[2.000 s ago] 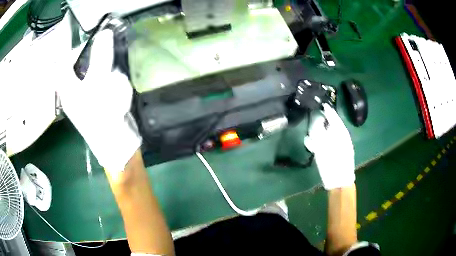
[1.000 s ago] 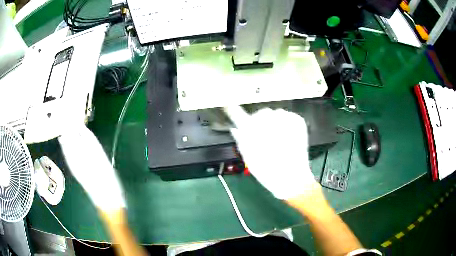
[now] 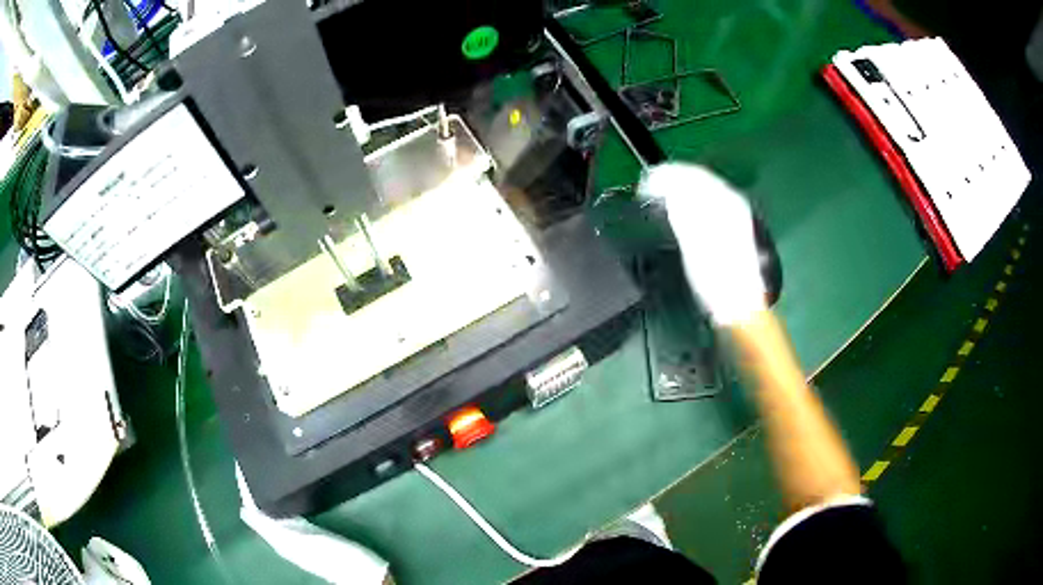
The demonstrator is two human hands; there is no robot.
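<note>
The press machine (image 3: 257,394) stands in front of me, its pale pressing plate (image 3: 458,274) low over the dark lower fixture (image 3: 383,389). What lies under the plate is hidden. A thin dark phone frame (image 3: 686,386) lies on the mat right of the machine. My right hand (image 3: 711,240), white-gloved and blurred, is above and right of the frame's far end; its fingers point away and their grip is unclear. My left hand (image 3: 309,546), also gloved, is low at the machine's front left corner, partly cut off, its fingers hidden.
A white tray (image 3: 69,389) with a dark frame is at left. More thin frames (image 3: 686,97) lie at the back. A black mouse (image 3: 772,269) is partly behind my right hand. A clipboard (image 3: 944,137) is far right, a fan (image 3: 34,554) lower left. A white cord (image 3: 475,514) runs in front.
The view has turned, so the machine appears tilted. The pressing plate has come down. My right hand has left the fixture for the right side; my left hand has moved from the tray to the machine's front corner.
</note>
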